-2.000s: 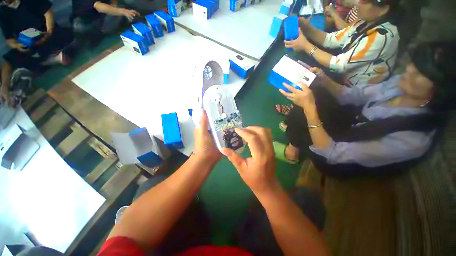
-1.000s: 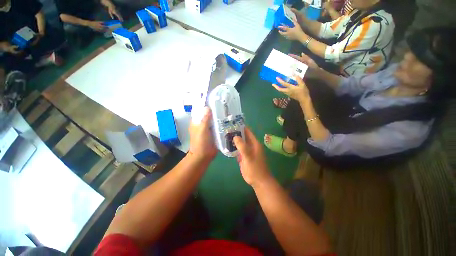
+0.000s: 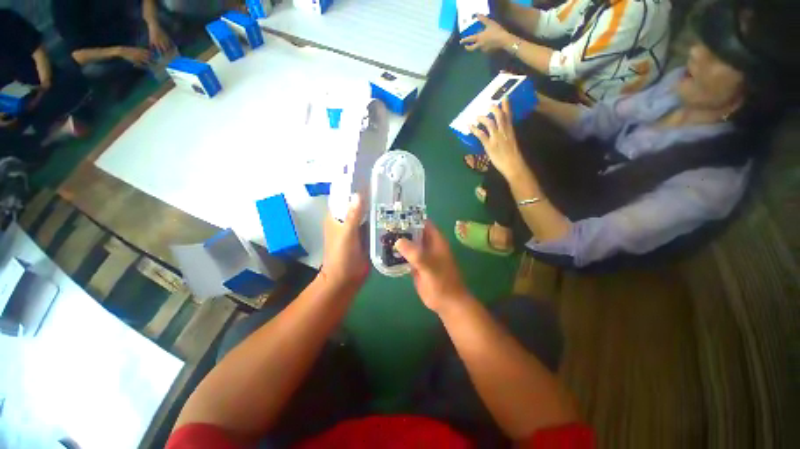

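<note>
An oblong plastic case stands open in two halves in front of me. My left hand [image 3: 346, 248] holds the white lid half [image 3: 360, 158], seen nearly edge-on, at its lower end. The other half [image 3: 398, 188] is pale with rounded ends and holds small printed and white parts across its middle. A black piece [image 3: 394, 249] lies at its near end. My right hand [image 3: 432, 266] grips this half at its lower right, with the thumb on the black piece. Whether my left fingers also touch this half is hard to tell.
A blue box [image 3: 279, 225] and an opened box [image 3: 209, 267] stand at the near edge of the white board [image 3: 167, 158]. Another blue-and-white box [image 3: 393, 91] lies at its right edge. A person [image 3: 632, 167] at right holds a box [image 3: 494, 105]. Other people sit around the boards.
The lid half has turned from showing its inside to nearly edge-on. My right fingers have moved from over the parts to the case's side. The person at right has turned their box.
</note>
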